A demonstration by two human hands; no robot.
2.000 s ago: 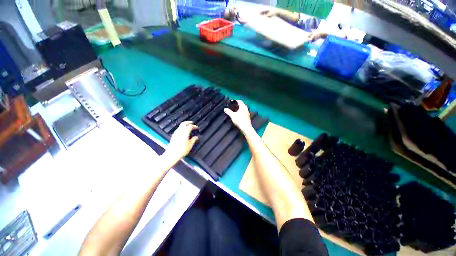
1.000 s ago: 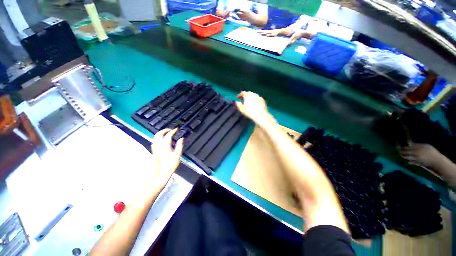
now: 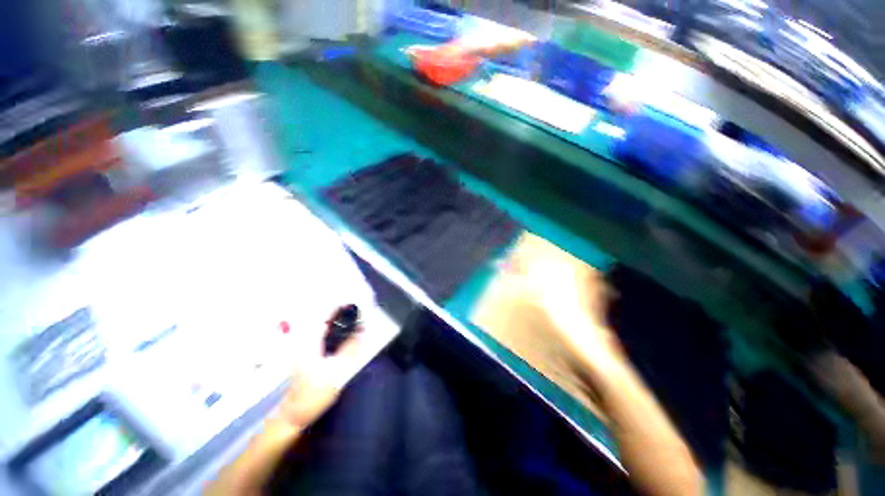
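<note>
The frame is strongly blurred. My left hand is over the front edge of the white machine table and holds a black cylindrical part. My right hand is over the cardboard sheet, beside the left edge of the pile of black parts; its fingers are too blurred to tell whether they hold anything. The black foam tray lies on the green bench, with parts in its far left portion.
Orange fixture at the far left. Silver clamp plate and touchscreen at lower left. A red button is left of my left hand. Behind are a red basket, a blue bin and other people's arms.
My left hand has moved from the tray toward me, over the white table, with a black part in it. My right hand has moved from the tray's far edge to the cardboard. The view has shifted.
</note>
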